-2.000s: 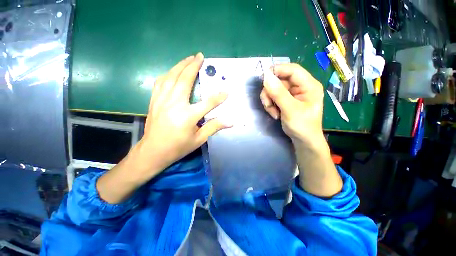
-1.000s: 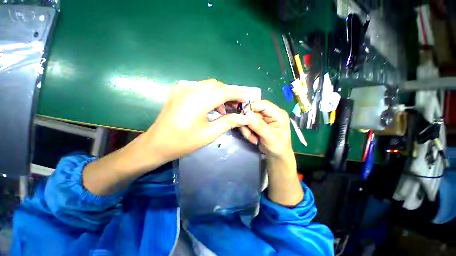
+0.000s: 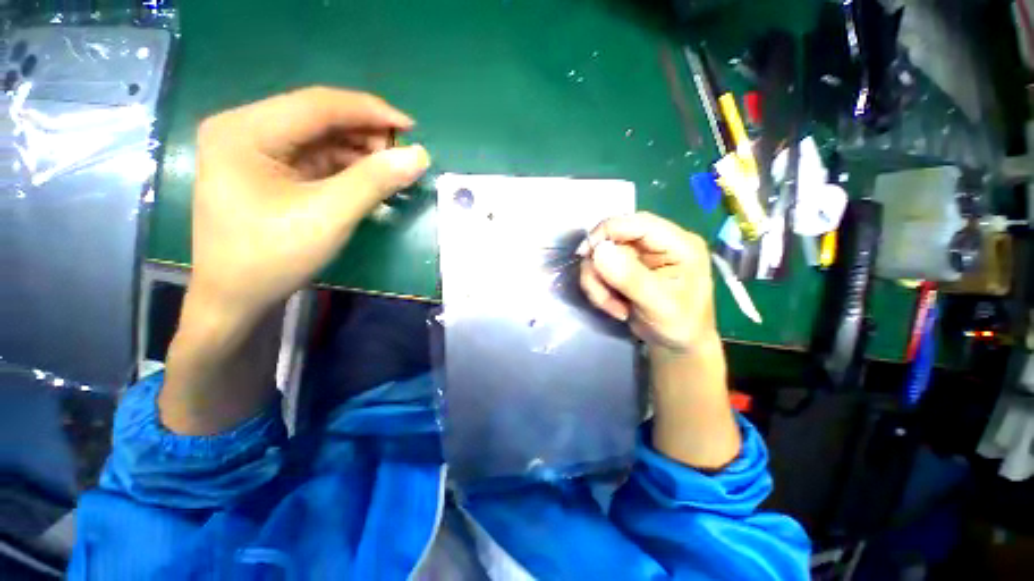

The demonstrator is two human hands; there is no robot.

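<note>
The grey-silver tablet back cover (image 3: pixel 533 375) lies across the bench edge and my lap, with a dark round camera opening at its top left corner and a smaller dark dot beside it. My left hand (image 3: pixel 312 182) is raised left of the cover, off it, with thumb and index finger pinched on a small dark thing (image 3: pixel 393 139), too small and blurred to name. My right hand (image 3: pixel 652 278) is over the cover's upper right part, its fingertips pinched on thin tweezers (image 3: pixel 575 255), which are hard to make out.
A film-wrapped tablet back cover (image 3: pixel 74 238) lies at the left. Pens, a yellow-handled tool (image 3: pixel 731 125) and a white stick (image 3: pixel 738 288) lie at the right, beside a black brush or roller (image 3: pixel 853 295), a whitish bottle (image 3: pixel 916 221) and red and blue pens (image 3: pixel 924 346).
My left hand has come away from my right hand and the cover, moving left with the small dark thing. The cover's camera corner is uncovered again. My right hand stays over the upper right part.
</note>
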